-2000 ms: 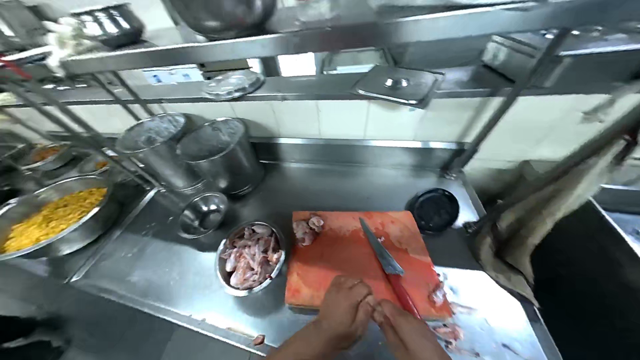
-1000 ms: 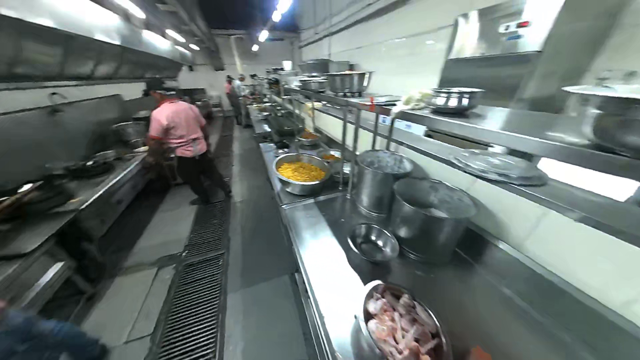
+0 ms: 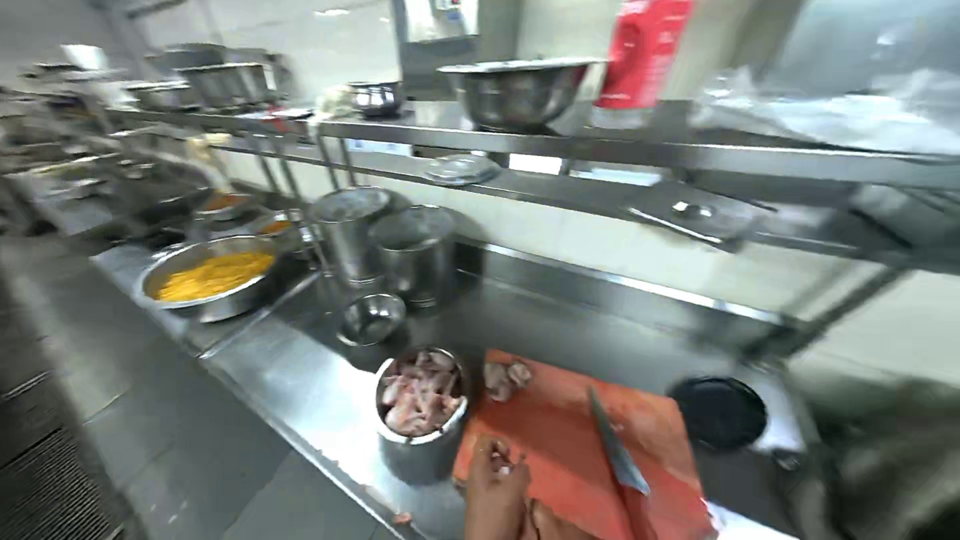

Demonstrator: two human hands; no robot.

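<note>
My left hand (image 3: 496, 484) is over the near left edge of an orange-red cutting board (image 3: 555, 442), its fingers curled; whether it holds anything is unclear. Partly cut off at the bottom edge, my right hand (image 3: 551, 523) lies beside it, its fingers mostly hidden. A knife (image 3: 617, 446) rests on the board with its blade pointing away, to the right of both hands. Small pieces of raw meat (image 3: 505, 379) lie at the board's far left corner. A round steel container (image 3: 420, 457) filled with raw meat pieces (image 3: 421, 394) stands left of the board.
On the steel counter are a small steel bowl (image 3: 371, 319), two tall steel pots (image 3: 414, 255) and a wide bowl of yellow food (image 3: 214, 276). A black round dish (image 3: 718, 412) is right of the board. Overhead shelves (image 3: 525, 141) hold a steel bowl (image 3: 517, 94) and a lid (image 3: 694, 214).
The view swung left along the aisle, then back to the counter. My hands, together near the knife handle two seconds ago, are now farther left on the board, closer to the meat container.
</note>
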